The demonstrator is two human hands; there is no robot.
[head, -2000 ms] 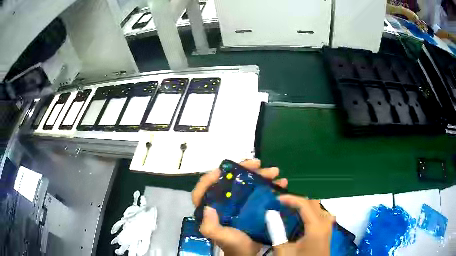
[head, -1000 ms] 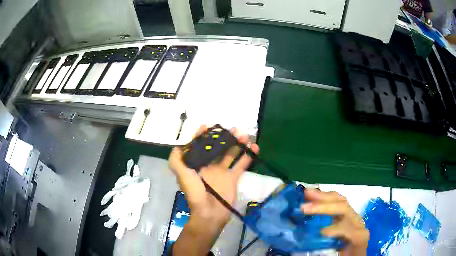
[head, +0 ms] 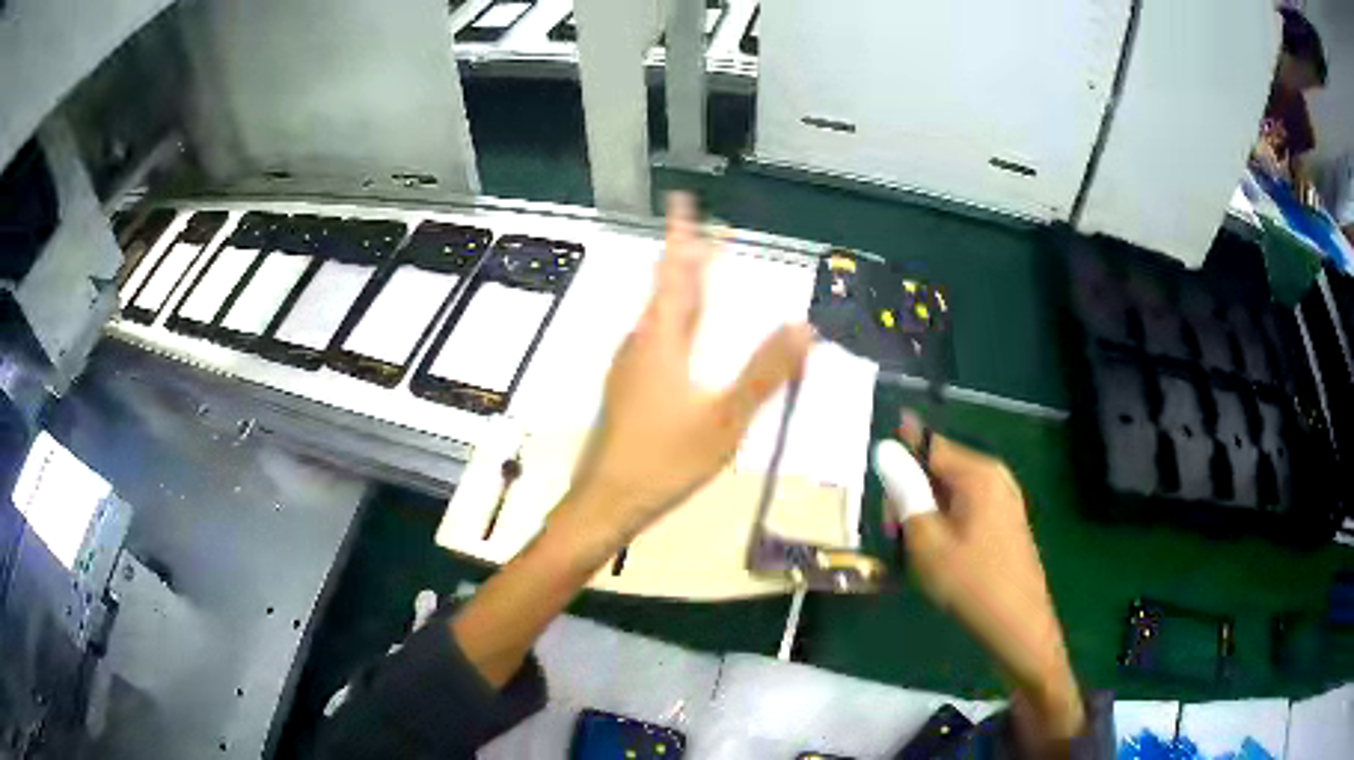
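A black phone middle frame point(head: 887, 315) with yellow dots is tilted over the right edge of the white infeed plate point(head: 594, 282), its window bare of blue film. My right hand point(head: 973, 542), with a white finger cot, holds its right edge; the exact grip is blurred. My left hand point(head: 668, 401) is spread over the plate, fingers pointing up and thumb at the frame's left edge. It grips nothing that I can see. Several bare frames point(head: 505, 319) lie in a row on the plate's left part.
Black trays point(head: 1188, 401) stand at back right on the green conveyor belt point(head: 1025, 446), with a frame point(head: 1173, 639) nearer. Blue-filmed frame point(head: 627, 738) lies on the white bench covering point(head: 668, 668). Blue film point(head: 1188, 745) shows at bottom right. Grey machine at left; a person at top right.
The held frame has moved up and right, from the bench side to the plate's right edge. The blue film has left my right hand. My left hand has opened away from the camera end.
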